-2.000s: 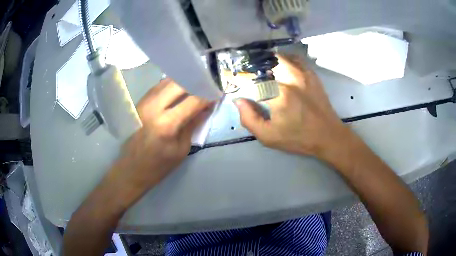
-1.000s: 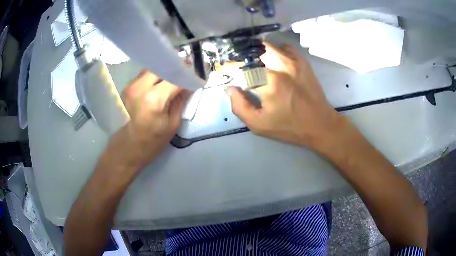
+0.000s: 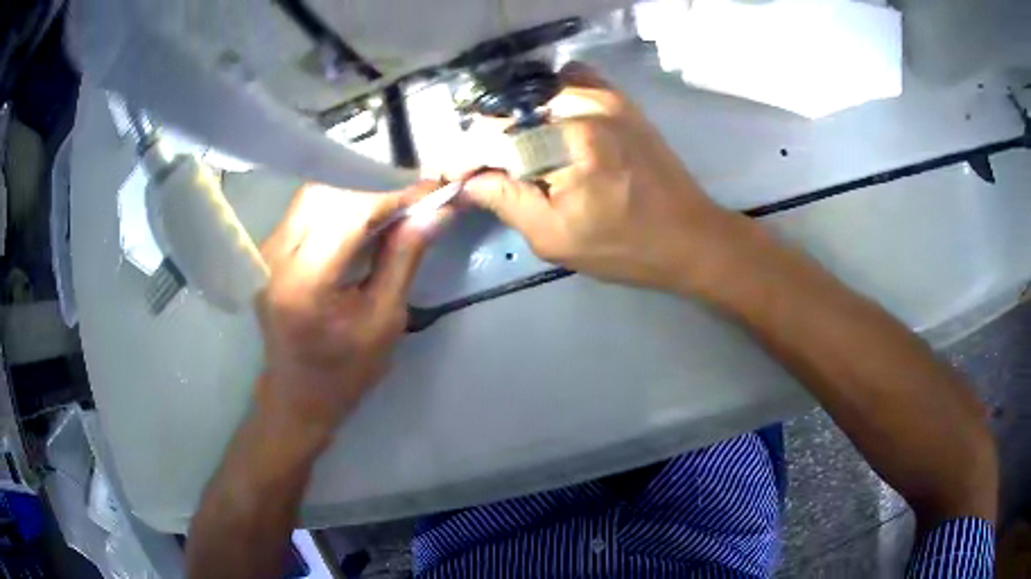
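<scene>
A small white cut piece [image 3: 435, 201] shows as a narrow folded edge in front of the needle area. My left hand [image 3: 339, 266] pinches it between thumb and fingers. My right hand [image 3: 599, 192] has its thumb and fingertips at the right end of the same piece, beside the ribbed cream tension knob [image 3: 542, 149]. The needle and presser foot are hidden by glare and the machine head [image 3: 237, 102].
A bright white stack of pieces [image 3: 791, 57] lies on the bed at upper right. The sewing lamp [image 3: 204, 226] stands left of my left hand, over white pieces [image 3: 138, 226]. The machine bed's dark gap [image 3: 871, 181] runs right. A striped garment shows below the table edge.
The white piece, flat by the needle before, is now raised and folded between my fingertips. My left hand has turned up around it. The view has shifted, with the machine head further left.
</scene>
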